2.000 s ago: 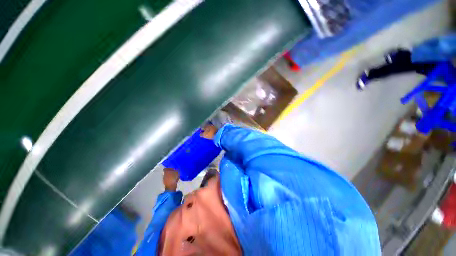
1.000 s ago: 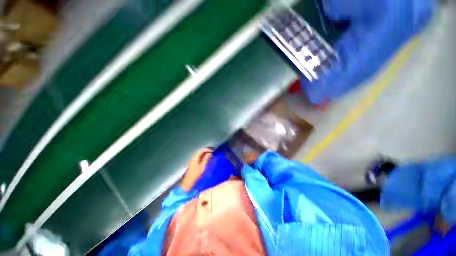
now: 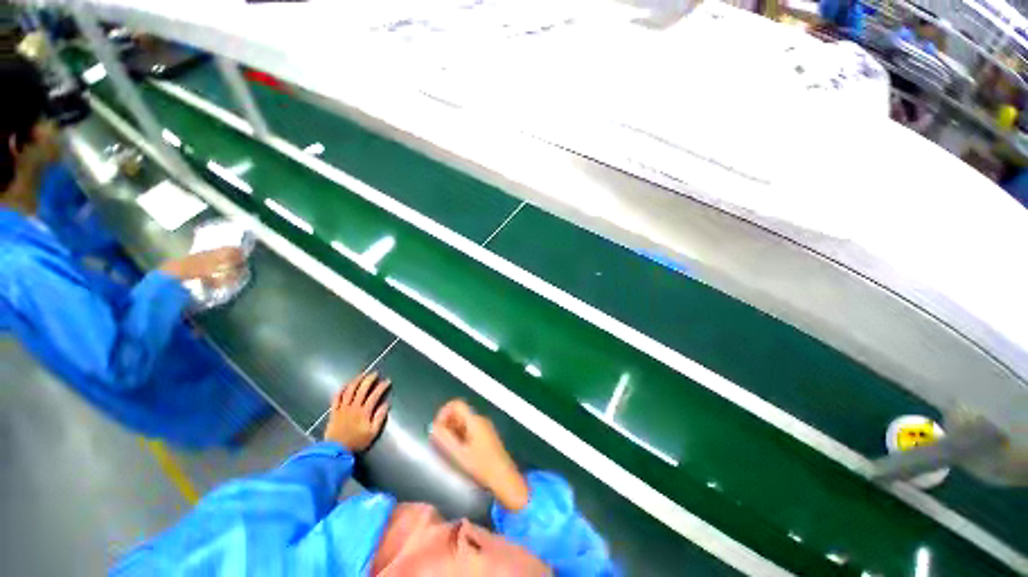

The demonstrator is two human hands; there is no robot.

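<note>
My left hand (image 3: 359, 413) lies palm down on the dark green bench edge (image 3: 299, 338), its fingers a little apart, holding nothing that shows. My right hand (image 3: 473, 446) is to its right, above or on the bench, with curled fingers. It is blurred, and whether anything is in it cannot be told. The blue cuffs of my smock show at both wrists. The glossy green conveyor belt (image 3: 451, 295) runs past beyond the bench, between white rails.
At the left, a person in a blue smock (image 3: 85, 310) has a hand on a clear plastic bag (image 3: 221, 262) on the bench. A white sheet (image 3: 171, 204) lies beyond it. A large white overhead panel (image 3: 676, 124) crosses the top. A round white and yellow item (image 3: 915, 442) sits at right.
The view has swung up and round to the belt and the neighbour. The blue stool that was at my hands is out of view. My hands are now at the bench.
</note>
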